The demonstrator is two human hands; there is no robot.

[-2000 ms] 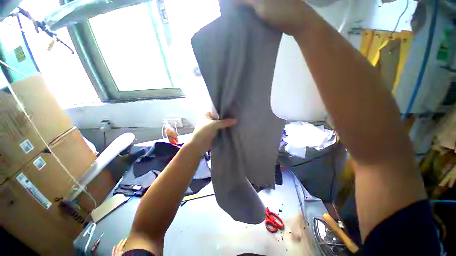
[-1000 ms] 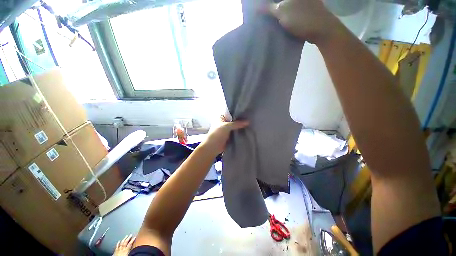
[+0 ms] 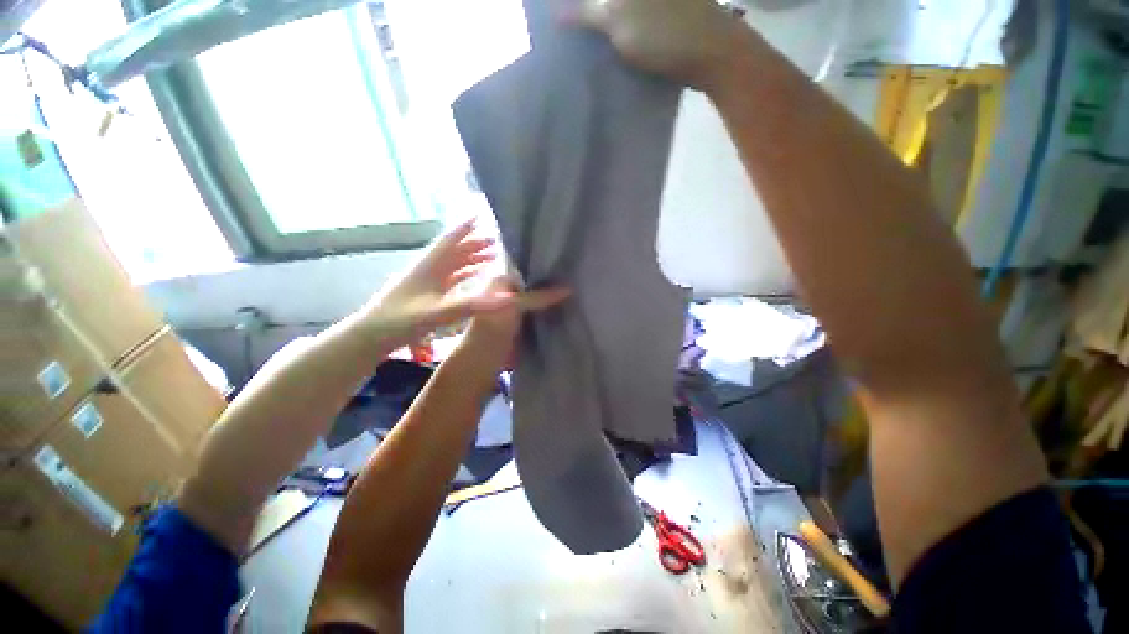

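A grey garment panel (image 3: 607,223) with curved edges hangs upright in the air over the table. My right hand (image 3: 656,35) grips its top near the upper picture edge. My left hand (image 3: 505,305) pinches its left edge at mid height, making folds. Another person's hand (image 3: 433,282), on an arm with a blue sleeve, reaches in from the left; its fingers overlap my left hand and it is unclear whether they touch the cloth. The panel's rounded lower end hangs just left of the red-handled shears (image 3: 675,542) on the table.
Dark cloth pieces (image 3: 384,403) lie at the table's far side, near a yellow-tan ruler (image 3: 483,493). An iron with a wooden handle (image 3: 842,567) is at the right end. Cardboard boxes (image 3: 74,409) stand at the left, a window behind.
The other person's hand, whose fingers lay at the table's lower left edge, is now raised beside my left hand. My hands keep their hold; the view has shifted.
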